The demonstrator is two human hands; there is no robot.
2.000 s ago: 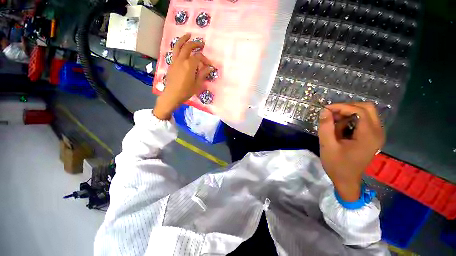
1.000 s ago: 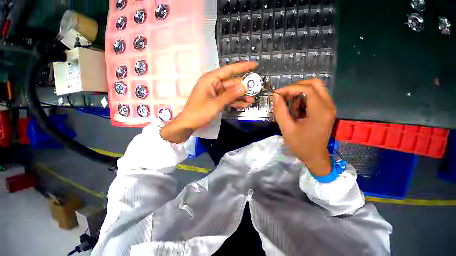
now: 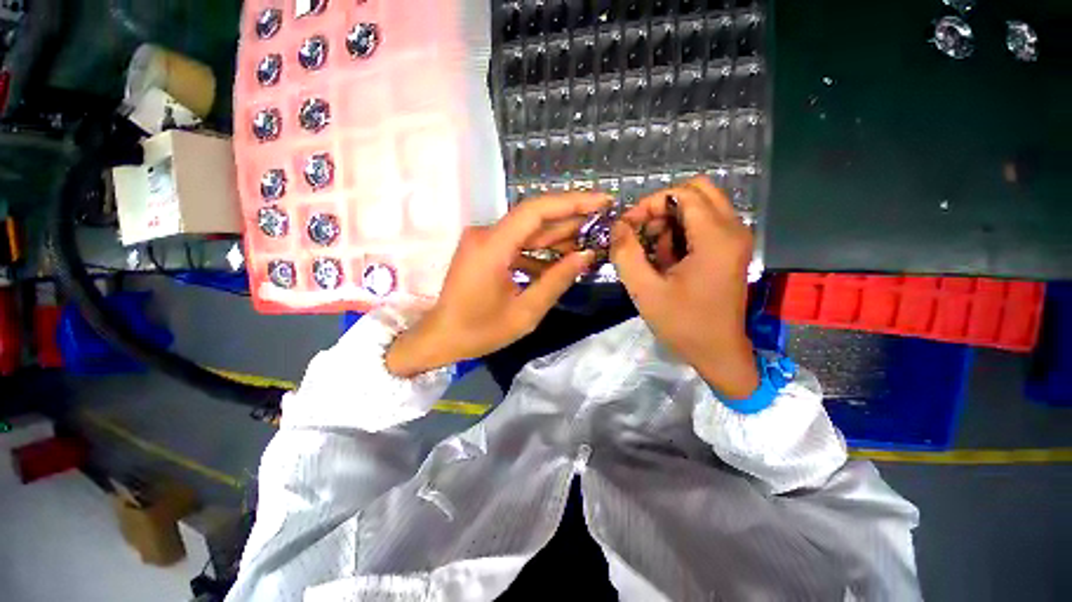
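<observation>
A silver round unit (image 3: 597, 233) is held at the fingertips of my left hand (image 3: 500, 276), above the near edge of the clear compartment tray (image 3: 635, 88). The fingertips of my right hand (image 3: 694, 259) meet the unit's right side. A short dark item (image 3: 675, 233) is tucked between the fingers and palm of my right hand; what it is cannot be told. Any tiny part at the fingertips is too small to make out. The pink tray (image 3: 411, 147) on the left holds several round units in its pockets.
Loose round units (image 3: 952, 37) lie on the dark green mat (image 3: 905, 165) at the far right. A red pocketed strip (image 3: 905, 308) runs along the bench edge, with a blue bin (image 3: 876, 388) below. A white box (image 3: 176, 186) and black hose (image 3: 88, 300) are at left.
My left hand has gone from the pink tray to the clear tray and taken hold of a round unit. Since a second ago the unit has tilted and my right fingertips have closed in on it.
</observation>
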